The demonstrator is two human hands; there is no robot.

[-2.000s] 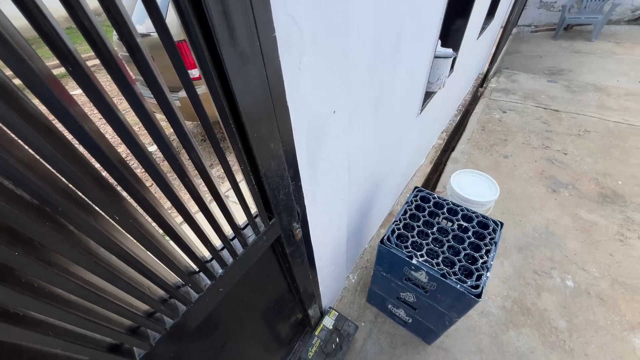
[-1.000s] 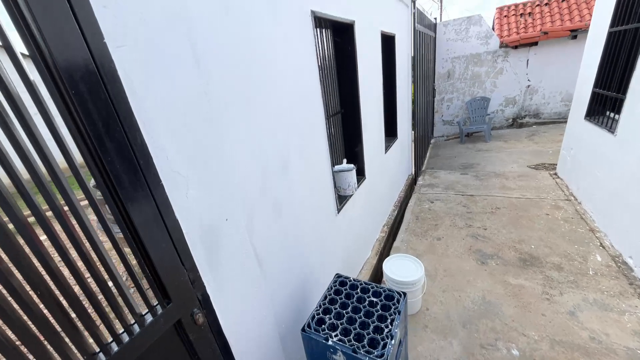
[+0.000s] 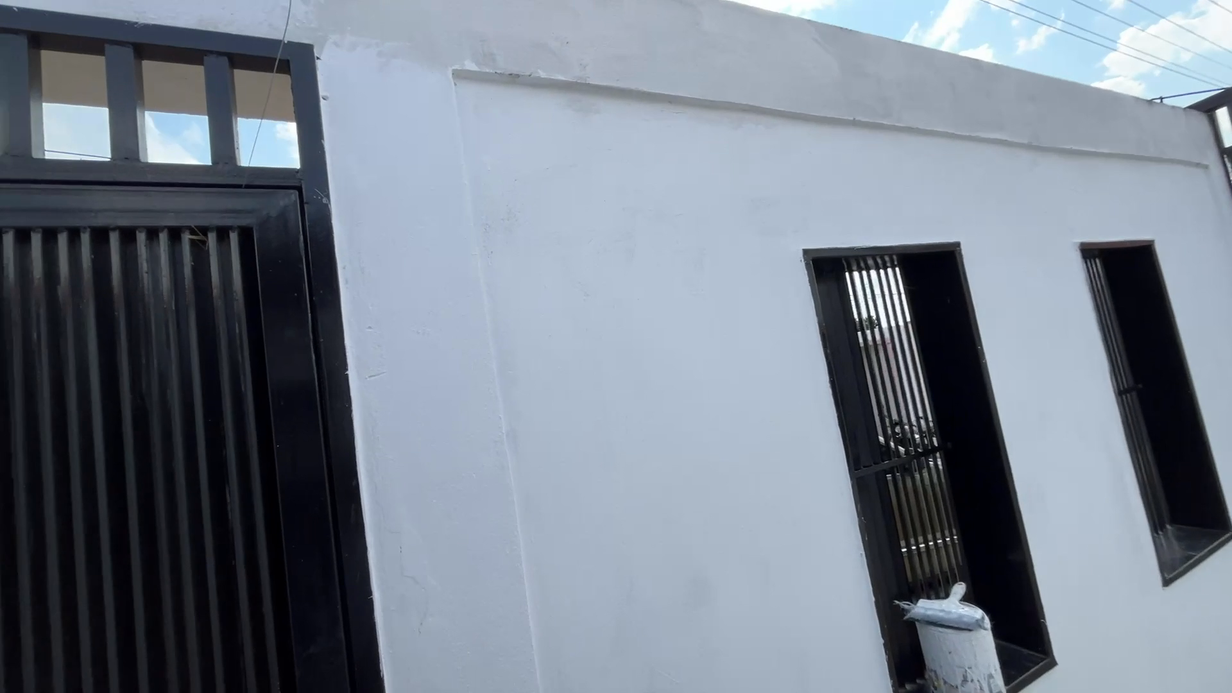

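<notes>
Neither of my hands shows in the head view. A white painted wall (image 3: 654, 385) fills most of the view, its upper band (image 3: 770, 67) greyer than the part below. At the lower right, a white container (image 3: 961, 659) with dark marks on its side stands at the sill of a narrow barred window opening (image 3: 982, 481). A paintbrush (image 3: 948, 610) with a pale, paint-covered handle lies across the container's top. The container's bottom is cut off by the frame's edge.
A black metal gate (image 3: 144, 433) with vertical bars stands at the left, against the wall. A second narrow opening (image 3: 1169, 433) with a black frame is at the far right. Overhead wires (image 3: 1107, 34) cross the sky at the upper right.
The view has swung up from the ground to the upper wall. The blue bottle crates, the white lidded bucket and the plastic chair seen earlier have left the frame.
</notes>
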